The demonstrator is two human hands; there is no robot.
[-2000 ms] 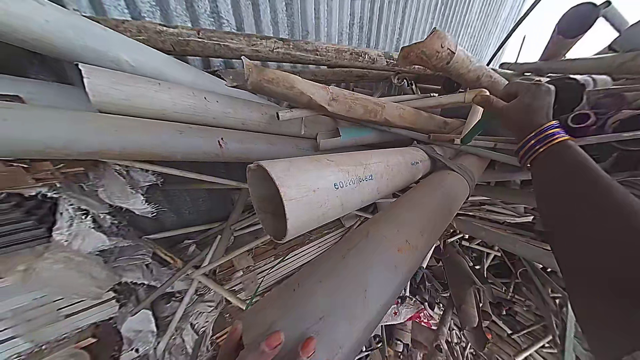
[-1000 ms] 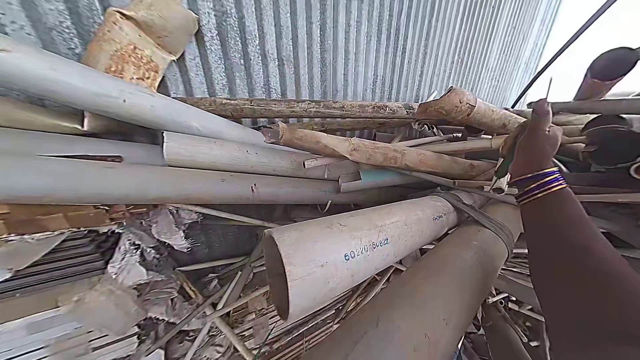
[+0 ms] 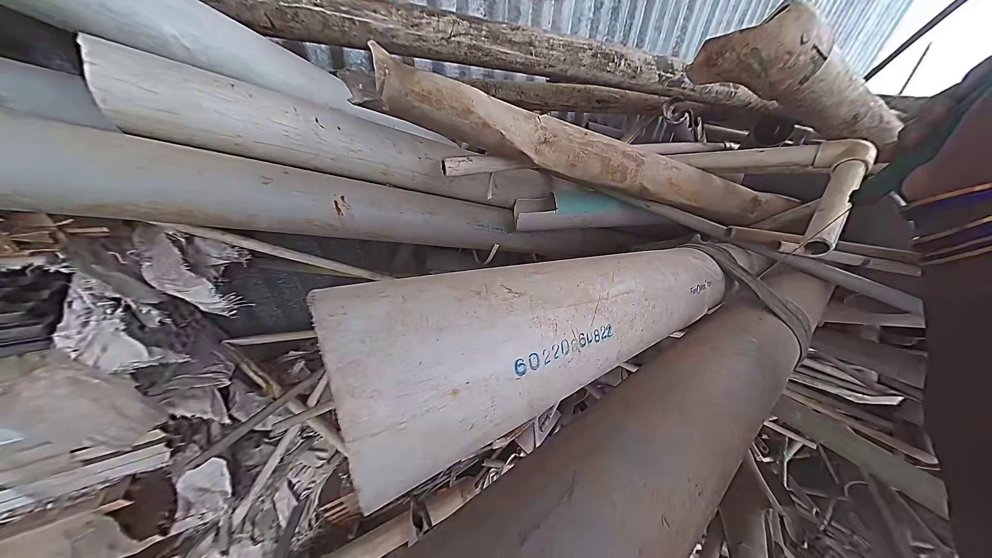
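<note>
My right hand (image 3: 947, 151) is cut off by the right edge, bangles at its wrist. A blurred dark green thing shows beside it; whether the fingers grip it cannot be seen. Nearest the hand are a pale pipe with an elbow fitting (image 3: 843, 182) and a wide, stained, broken-ended pipe (image 3: 806, 77). A pale plastic pipe bearing blue writing (image 3: 496, 349) lies beside a thicker grey-brown pipe (image 3: 620, 449). A dark strap (image 3: 763, 294) crosses both toward their far ends. My left hand is out of view.
Long grey pipes (image 3: 256, 182) lie stacked at the left. A bent brown pipe (image 3: 558, 147) and a rough wooden pole (image 3: 465, 39) lie before the corrugated metal wall (image 3: 635, 23). Torn sheeting (image 3: 116, 333) and loose strips cover the lower left; more scrap lies at the lower right.
The left fingertips, on the thick pipe two seconds ago, have left the view. My right hand, fully seen before near the far pipe ends, now shows only partly at the right edge.
</note>
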